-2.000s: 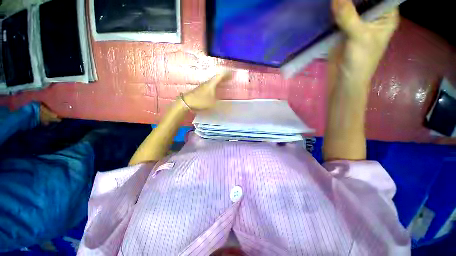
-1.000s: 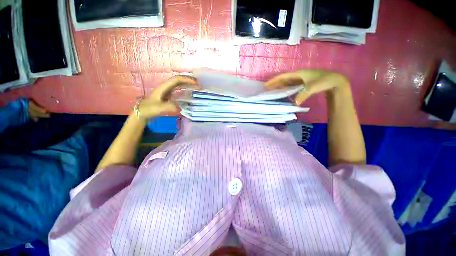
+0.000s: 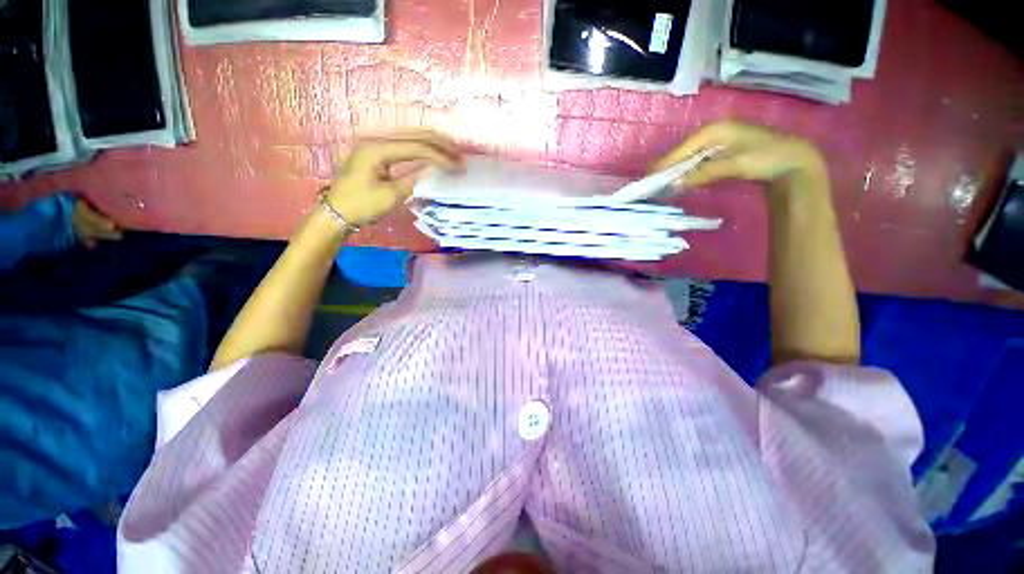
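Note:
A stack of white-edged sleeved tablets [image 3: 550, 230] lies at the bench edge against my body, with thin dark layers between the white edges. A white sleeve [image 3: 517, 179] lies on top. My left hand [image 3: 387, 174] is at the stack's far left corner, its fingers on the top sleeve. My right hand [image 3: 736, 155] grips the right edge of the top sleeve, which is bent up there. What lies under the top sleeve is hidden.
Sleeved black tablets lie along the far side: one group at left [image 3: 116, 67], one at top left [image 3: 284, 25], and stacks at top right [image 3: 618, 43], [image 3: 800, 28]. A dark tablet [image 3: 1002, 233] is at far right. Another person's hand [image 3: 96, 222] rests at the left edge.
The blue-lit tablet held by my right hand two seconds ago is gone from it. Both hands are now at the stack, and the top sleeve's right edge is lifted.

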